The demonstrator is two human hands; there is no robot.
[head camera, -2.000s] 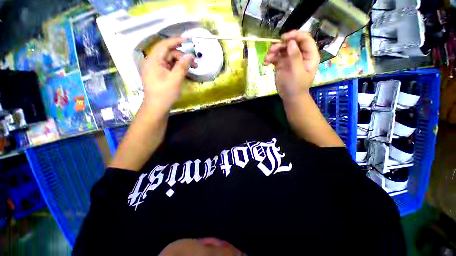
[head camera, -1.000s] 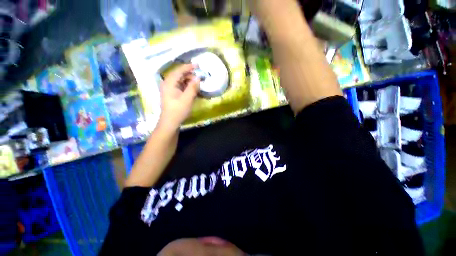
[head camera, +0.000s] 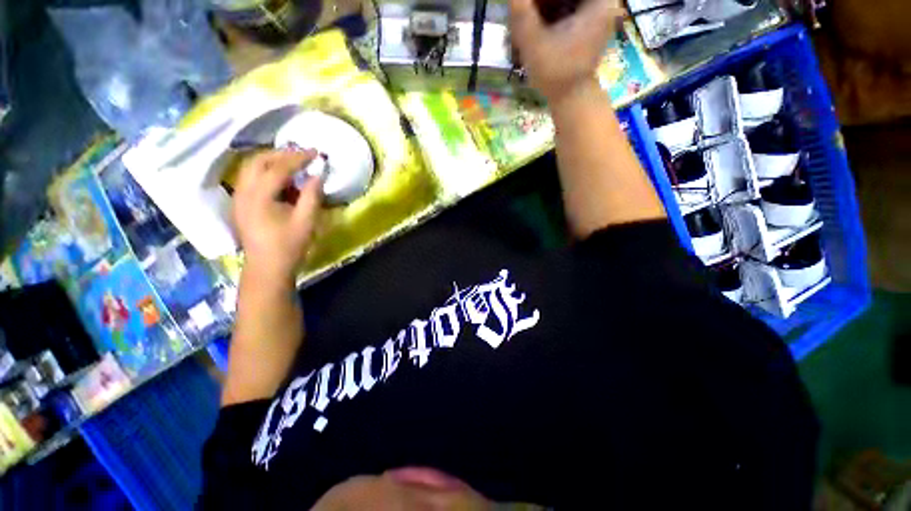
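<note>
The white disc (head camera: 345, 155) lies in the rounded cutout of the white fixture (head camera: 185, 190) on the yellow mat (head camera: 395, 165). My left hand (head camera: 275, 205) is over the disc's left side, its fingertips closed on a small whitish piece (head camera: 316, 167) at the disc's middle. The piece is blurred and partly hidden by the fingers. My right hand (head camera: 567, 45) is at the top edge, right of the fixture, partly cut off. Something dark shows at its fingers; whether the hand grips it is unclear.
Silvery boxes with small mechanisms (head camera: 430, 38) stand behind right. A clear plastic bag (head camera: 140, 60) lies behind left. A blue crate (head camera: 844, 200) at right holds white-and-black units. Another blue crate (head camera: 150, 429) is at lower left. Printed mats (head camera: 120, 299) lie left.
The view has turned and shifted. My right hand has left the thin strand held over the disc and moved to the top right. My left hand stays at the disc.
</note>
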